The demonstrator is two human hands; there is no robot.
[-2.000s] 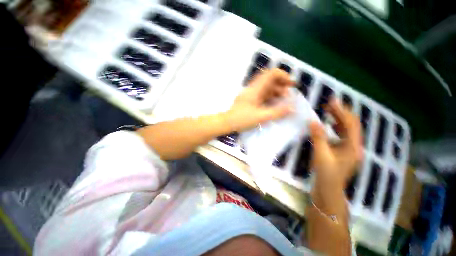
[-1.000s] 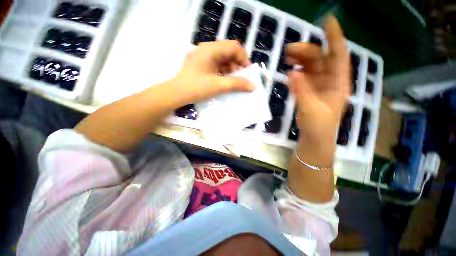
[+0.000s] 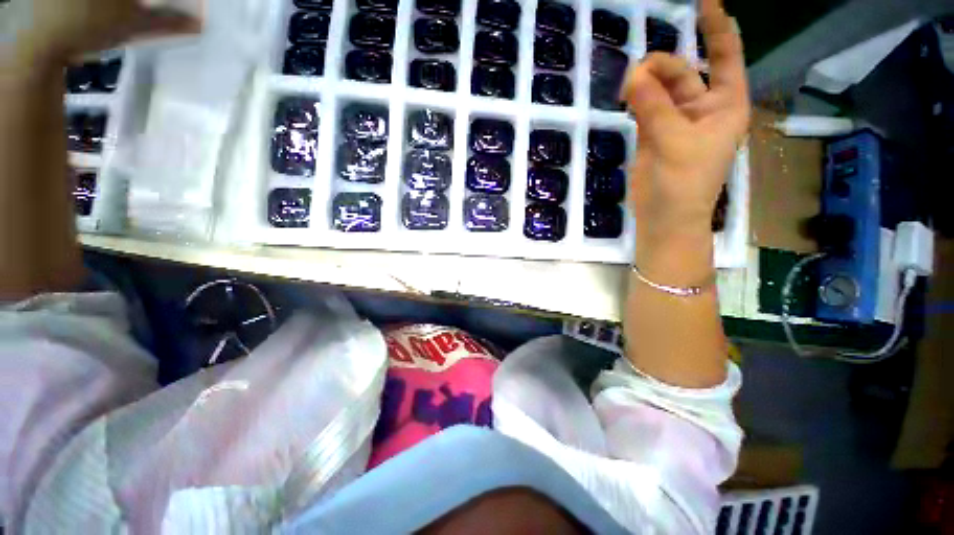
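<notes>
A white compartment tray (image 3: 392, 238) lies on the bench in front of me, its long pockets holding glossy black units (image 3: 489, 173). My right hand (image 3: 685, 120) is over the tray's right part, thumb and index finger bent together and another finger extended; whether something small is between the fingertips cannot be told. My left hand (image 3: 126, 21) is at the upper left, blurred and cut off by the picture's top edge; its fingertips and anything in them are unclear. Translucent-white sheets (image 3: 176, 157) lie left of the tray, below my left hand.
A neighbouring tray with black units (image 3: 92, 131) is partly hidden behind my left forearm. A blue box (image 3: 849, 225) with a dial, white plug and cable stands at the right bench end, beside brown cardboard (image 3: 785, 178). Another tray (image 3: 769, 514) is low at the right.
My left hand has moved up and left, away from the tray, and the white sheet is no longer seen over the tray. My right fingers have closed together. The view has shifted and levelled.
</notes>
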